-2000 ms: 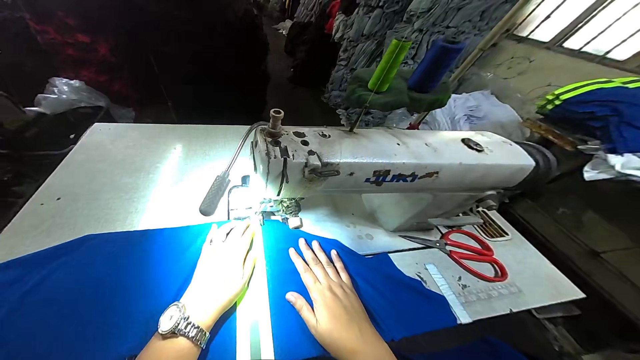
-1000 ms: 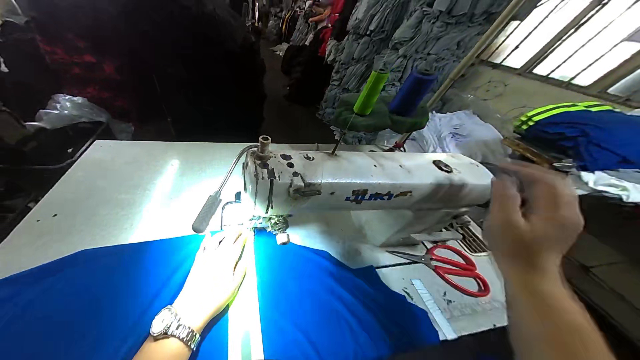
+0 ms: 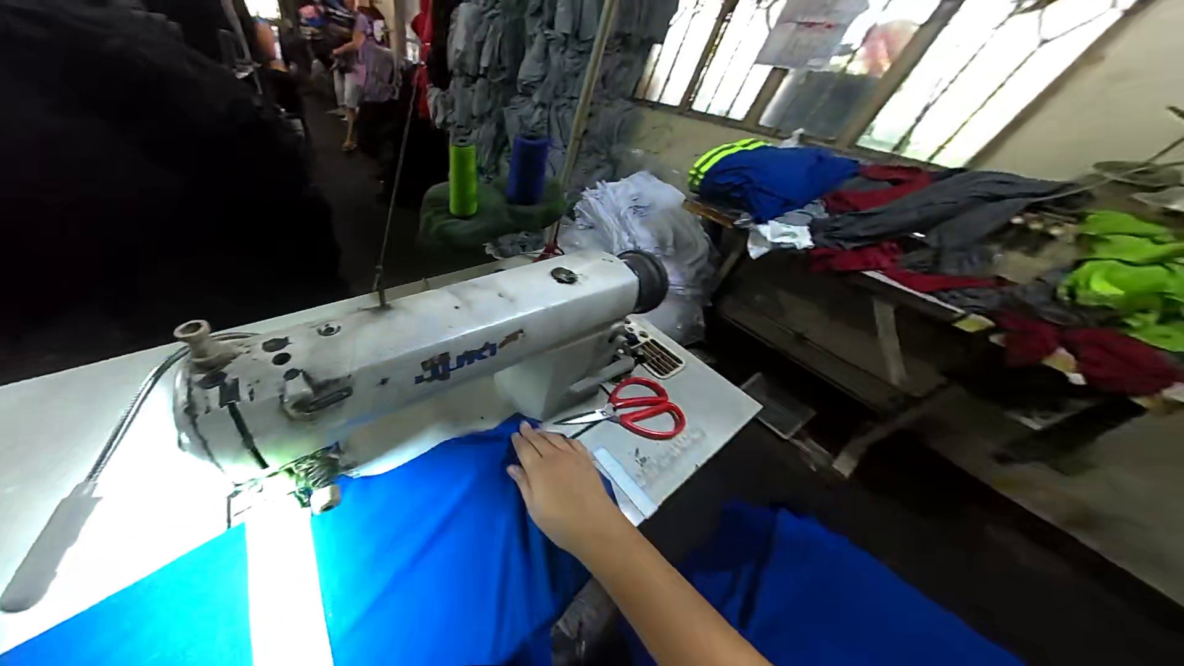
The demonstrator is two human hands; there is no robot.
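Observation:
Blue fabric [image 3: 435,546] with a pale strip [image 3: 287,592] running along it lies under the needle end of a white Juki sewing machine [image 3: 416,361]. My right hand [image 3: 564,481] rests on the fabric's right part, fingers at its upper edge, where the cloth bunches into folds; whether it pinches the cloth cannot be told. Just beyond those fingertips lie red-handled scissors [image 3: 647,407], and a clear ruler [image 3: 624,483] is beside the hand. My left hand is out of view. A lamp on a flexible neck [image 3: 51,546] shines at the needle area.
Green [image 3: 462,180] and blue [image 3: 527,171] thread cones stand behind the machine. At right, a bench [image 3: 888,338] holds piled blue, red, grey and lime garments. White cloth in a bundle [image 3: 638,231] sits behind the machine. A person [image 3: 356,74] stands in the far aisle.
The view has swung to the right. My right hand, raised beside the machine's right end a second ago, is down on the blue fabric. My left hand has gone out of view.

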